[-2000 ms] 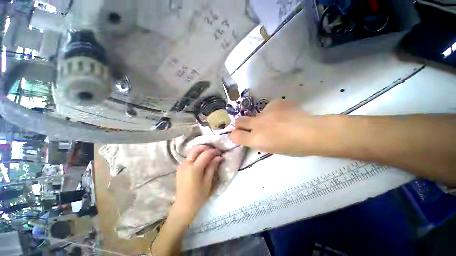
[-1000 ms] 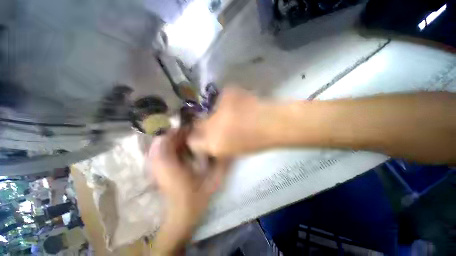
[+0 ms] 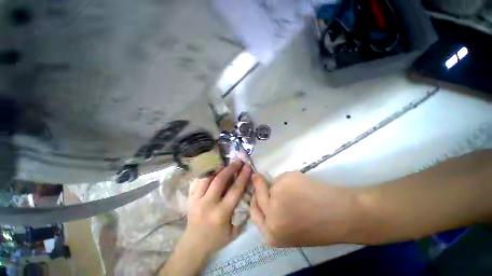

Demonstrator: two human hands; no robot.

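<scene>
The beige-grey patterned garment piece lies bunched left of the needle and runs under my fingers. My left hand presses on the cloth, fingertips close below the presser foot and needle. My right hand pinches the cloth edge just right of my left fingertips; the two hands nearly touch. The tan pad sits beside the needle, just above my left fingers. The sewing machine head fills the upper left. The cloth edge between my hands is mostly hidden by fingers.
A grey open box with dark, blue and red items stands behind the bed. A dark flat smartphone lies right of it. White paper hangs on the machine. The printed ruler runs along the table's front edge.
My hands met in a blur at the foot one second ago and now are side by side just below it. My right hand is lower than two seconds ago. The camera view has shifted.
</scene>
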